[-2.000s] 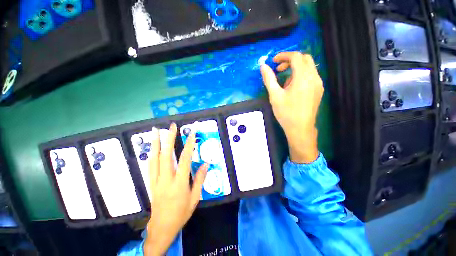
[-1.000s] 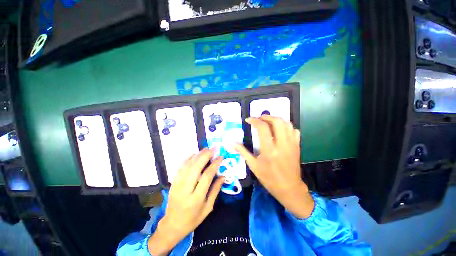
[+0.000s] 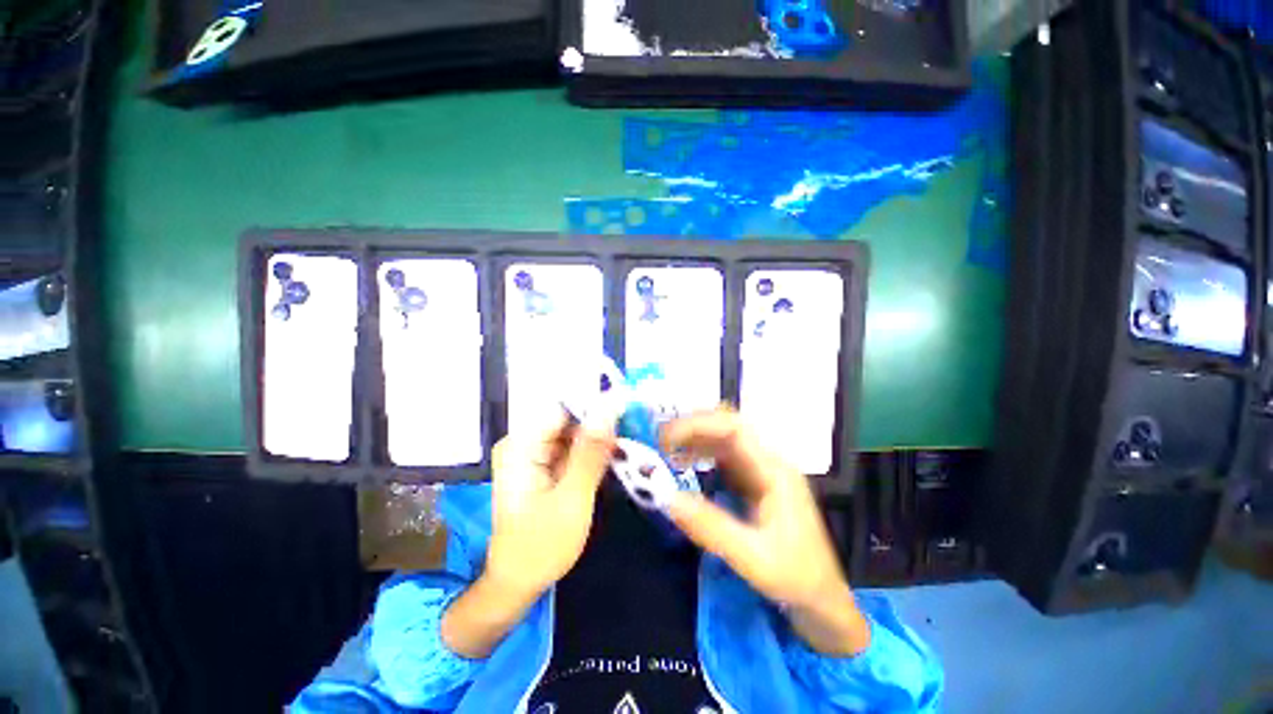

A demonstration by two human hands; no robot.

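Observation:
A black foam tray (image 3: 371, 356) lies in front of me with several white phone back covers (image 3: 310, 377), one per slot, dark camera spots at their tops. My left hand (image 3: 552, 488) pinches a small white-and-blue adhesive piece (image 3: 645, 472) with dark round holes, above the tray's near edge. My right hand (image 3: 754, 509) is beside it, slightly blurred, its fingertips on the lower right end of the same piece. Both hands partly hide the near ends of the middle covers.
Shiny blue used film (image 3: 782, 161) lies beyond the tray on the green surface (image 3: 405, 168). Black parts boxes (image 3: 782, 87) stand at the far side. Stacked cover trays (image 3: 1068, 349) stand at the right, more at the left.
My right hand has come back from the blue film to beside my left. The adhesive piece that lay over the fourth cover is now up between my fingers. The view has shifted.

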